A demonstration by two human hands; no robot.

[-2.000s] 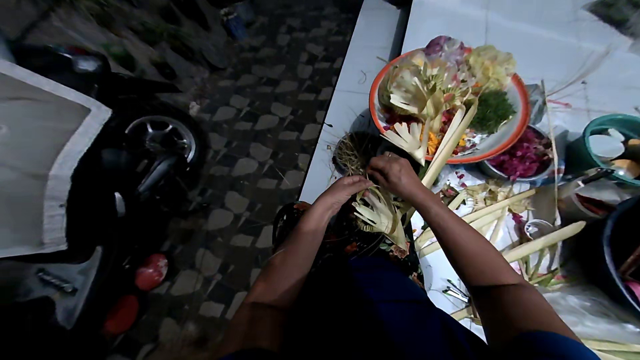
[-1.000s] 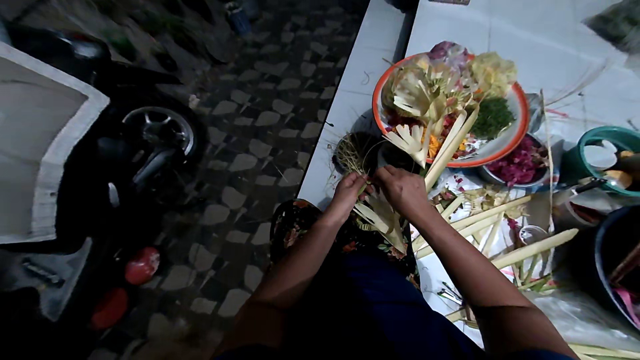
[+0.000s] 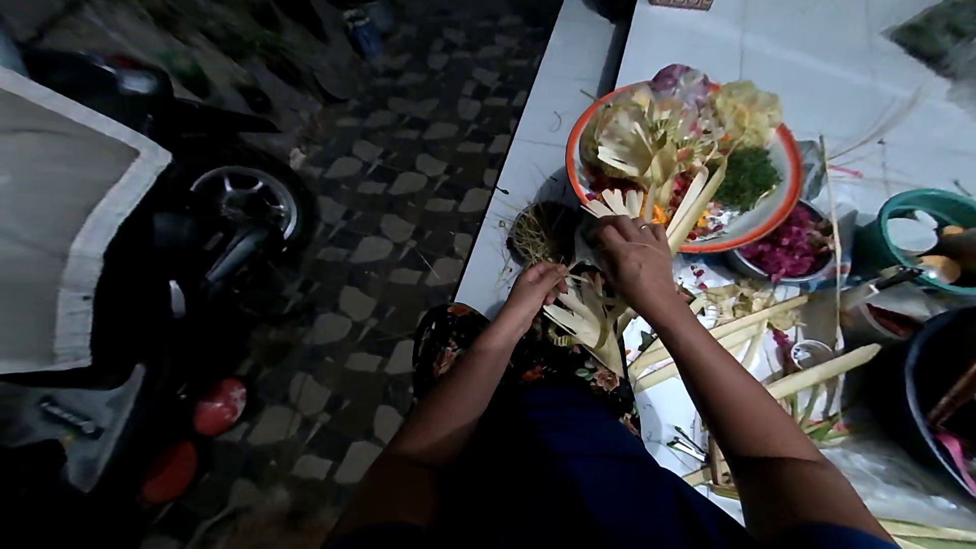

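Observation:
My left hand (image 3: 536,293) pinches the end of a thin pale strip above my lap, beside a dark container of dry grass stalks (image 3: 540,235). My right hand (image 3: 631,255) is raised near the lower left rim of an orange-rimmed enamel basin (image 3: 793,183); its fingertips are hidden, so its grip cannot be told. Below the hands a fan-cut pale palm-leaf piece (image 3: 583,316) lies over my lap. A second fan-cut leaf piece (image 3: 616,204) shows just beyond my right hand. The basin holds flowers, petals and shredded green leaf (image 3: 747,179).
Right of the basin are a bowl of magenta petals (image 3: 789,244), a green tub (image 3: 888,217) and a large dark basin (image 3: 911,381). Palm-leaf strips (image 3: 823,370) and two-tone clippings lie on the white tiles. A motorbike wheel (image 3: 244,202) stands left on the patterned floor.
My right hand has moved up and away from my left hand, toward the basin. The two hands were close together before. The fan-cut leaf over my lap is more exposed than one second ago.

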